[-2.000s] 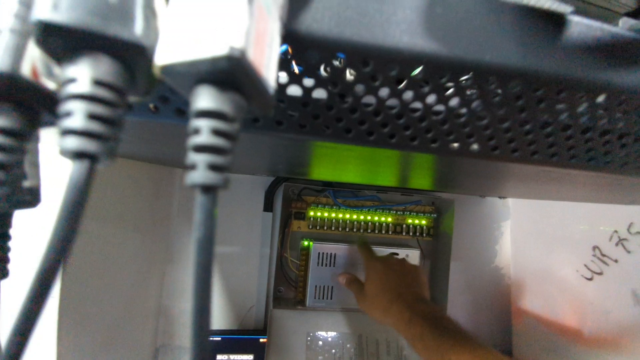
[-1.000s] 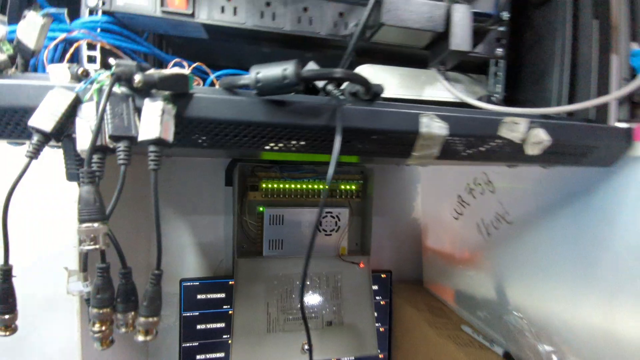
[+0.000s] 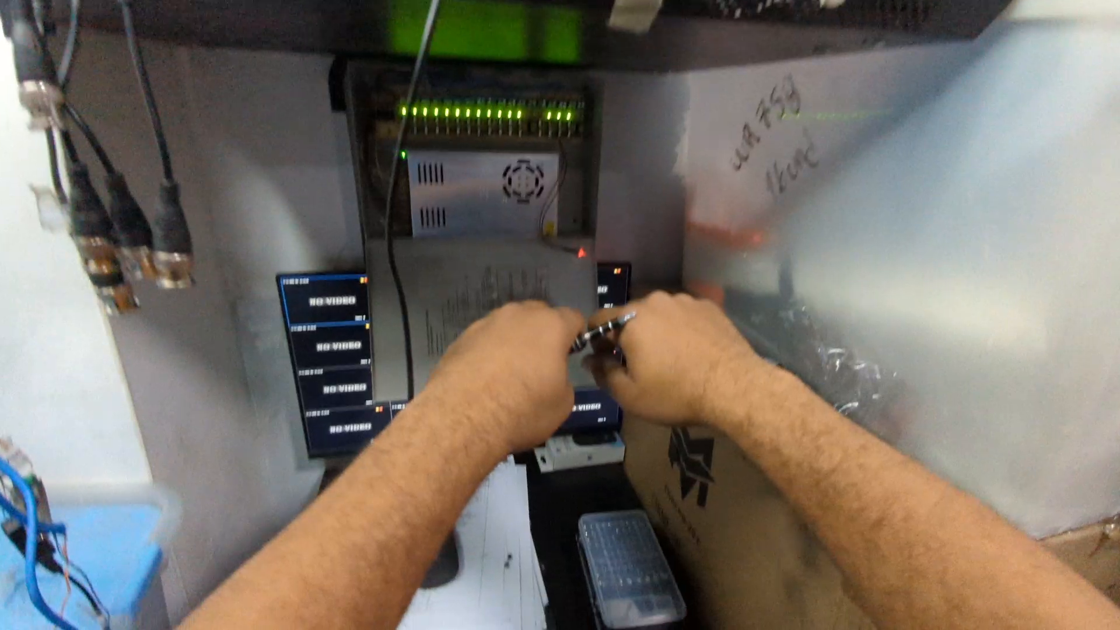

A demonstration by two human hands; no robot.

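Observation:
My left hand (image 3: 516, 367) and my right hand (image 3: 674, 354) meet before the open cover (image 3: 437, 271) of a metal power supply box. Between them is a slim, dark, shiny tool-like object (image 3: 604, 332), too blurred to name; its lower end is at my left fingers, its upper end against my right hand. Above the hands, inside the box, sit a silver power supply unit (image 3: 468, 194) with a round fan grille and a distribution board (image 3: 486, 118) with a row of lit green lights. A small red light (image 3: 582, 253) glows at the cover's upper right.
Behind the box is a monitor (image 3: 337, 346) with several tiles. A black cable (image 3: 394, 262) hangs before it. BNC connectors (image 3: 171, 236) dangle at left. A rack shelf (image 3: 262, 26) crosses the top. Papers (image 3: 499, 542), a clear plastic case (image 3: 630, 560) and a cardboard box (image 3: 726, 516) are below.
Two seconds ago one hand pointed into the power box; a second ago no hand was in view. Now both hands are before the cover with the slim object. The view has shifted.

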